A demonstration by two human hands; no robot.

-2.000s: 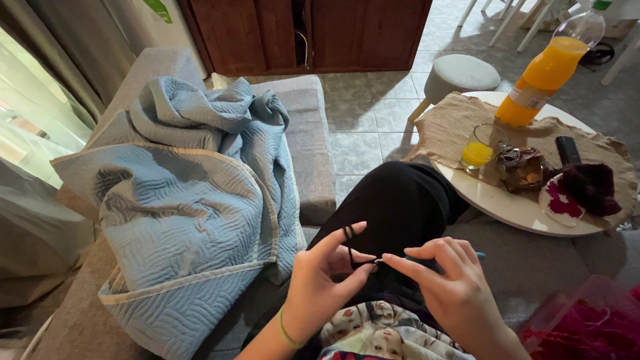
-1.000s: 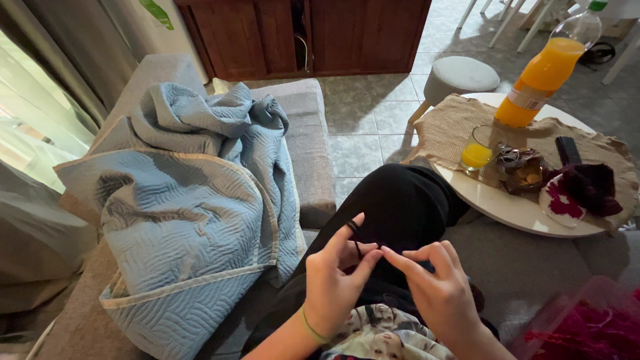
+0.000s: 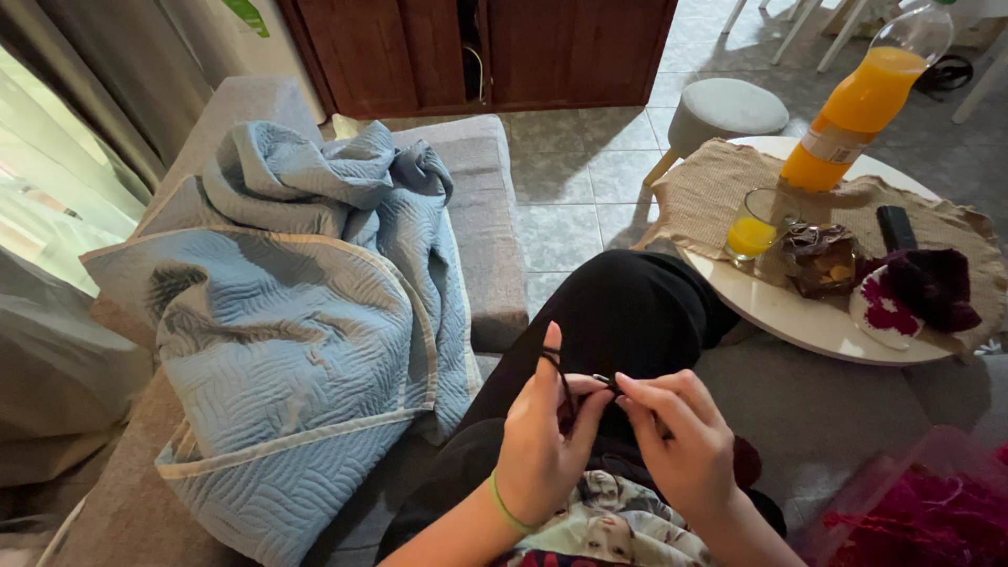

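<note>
Dark yarn (image 3: 561, 376) is looped around the raised index finger of my left hand (image 3: 543, 441), whose thumb and another finger pinch the small dark work. My right hand (image 3: 681, 433) meets it fingertip to fingertip, closed on a thin crochet hook (image 3: 602, 379) with a pale metal tip. Most of the hook is hidden by the fingers. Both hands are above my lap, in front of the black trousers (image 3: 622, 315). A green band circles my left wrist.
A crumpled light blue quilt (image 3: 291, 339) covers the grey sofa at left. At right, a round white table (image 3: 772, 311) holds an orange drink bottle (image 3: 854, 118), a glass (image 3: 752, 228), a dark remote (image 3: 895, 228) and maroon yarn items (image 3: 933, 291). Pink yarn (image 3: 913, 520) lies in the lower right corner.
The hands stay close together while their fingers shift around the yarn. The right fingers are more curled than two seconds ago, and the blue hook end visible then beside the right hand is now hidden.
</note>
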